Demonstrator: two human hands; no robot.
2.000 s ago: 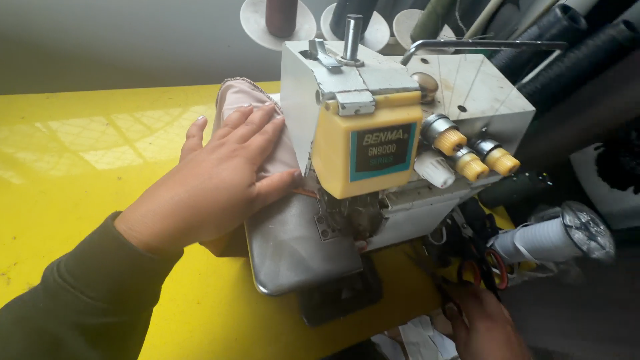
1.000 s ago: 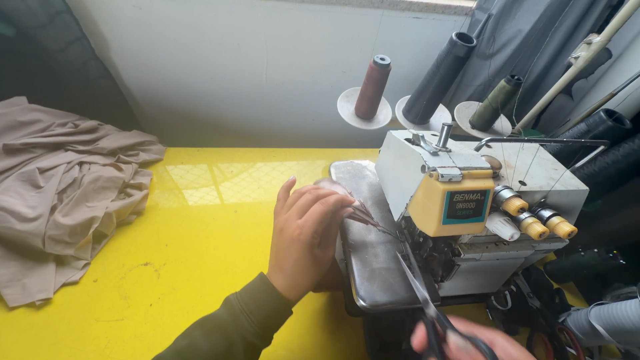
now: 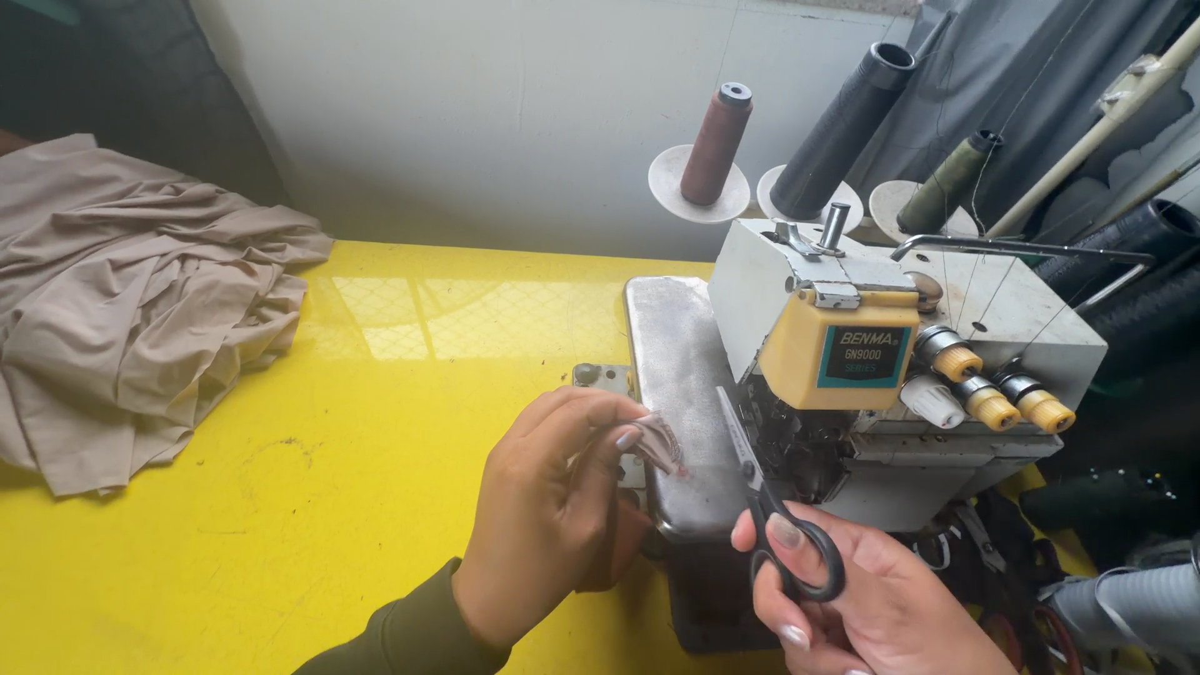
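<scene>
My left hand [image 3: 553, 497] pinches a small gathered piece of pinkish-beige fabric [image 3: 664, 442] over the left edge of the metal work plate [image 3: 689, 375]. In my right hand [image 3: 844, 581] are black-handled scissors [image 3: 755, 469], their blades pointing up and away, beside the needle area of the sewing machine. This machine, a white Benma overlock [image 3: 994, 291] with a yellow front cover [image 3: 797, 356], stands just beyond both hands. The scissors do not touch the fabric. Part of the fabric is hidden behind my left fingers.
A heap of beige fabric [image 3: 141, 309] lies at the left on the yellow table [image 3: 394, 506]. Brown [image 3: 717, 145], black [image 3: 839, 136] and green thread cones [image 3: 949, 183] stand behind the machine. At the lower right are a roll of grey elastic [image 3: 1134, 605] and dark clutter.
My left hand has lifted from lying flat on the fabric to pinching a small piece. The scissors have moved away from the threads by the needle area. The view has shifted left.
</scene>
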